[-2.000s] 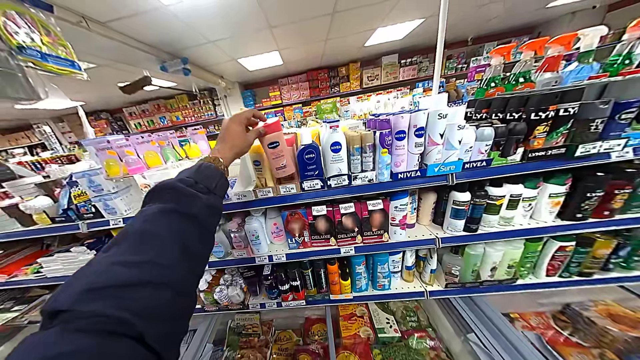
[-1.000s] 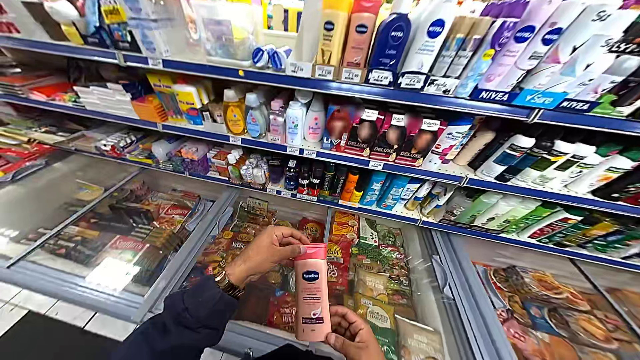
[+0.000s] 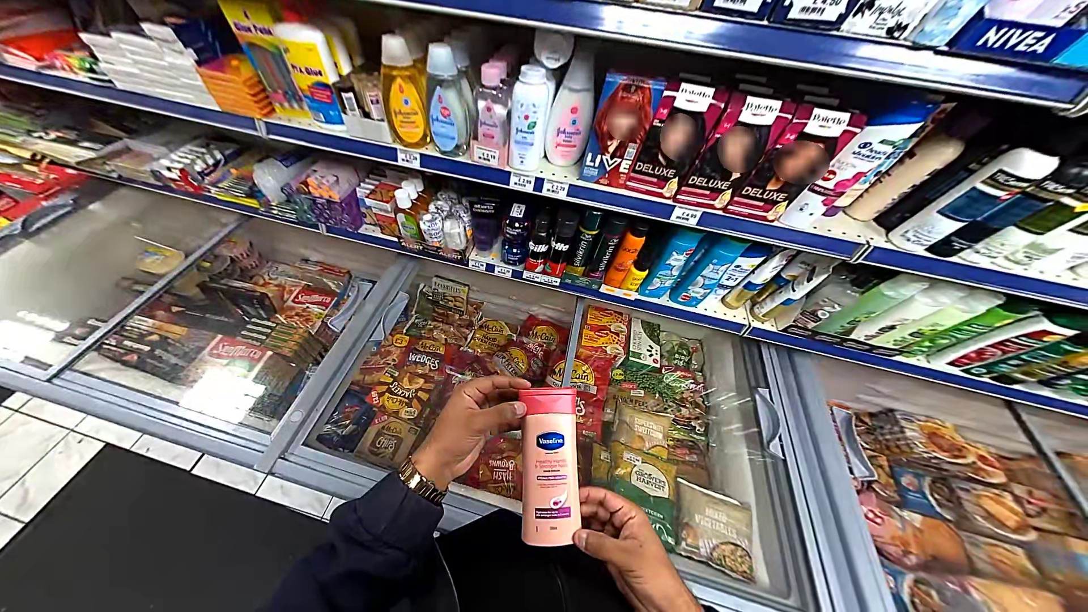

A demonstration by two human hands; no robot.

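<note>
A pink Vaseline lotion bottle [image 3: 550,476] stands upright between my hands, its labelled front towards me. My left hand [image 3: 476,425], below a gold wristwatch, grips the bottle by its cap at the upper left. At the lower right edge of the bottle, my right hand [image 3: 625,540] holds its base between thumb and fingers. Behind and beneath the bottle lies a glass-topped chest freezer [image 3: 731,450] with bags of frozen food, among them a bag of mixed vegetables [image 3: 714,531].
Beyond the freezer, a blue-edged shelf [image 3: 731,223] holds baby toiletry bottles [image 3: 446,106] and hair dye boxes [image 3: 680,140]. Spray cans and shampoos stand on the shelf below. More freezers lie left [image 3: 170,399] and right. A dark mat [image 3: 153,535] covers part of the tiled floor at lower left.
My left hand has brought the pink bottle from the upper shelf down in front of me, and my right hand has joined it. The view has tilted down.
</note>
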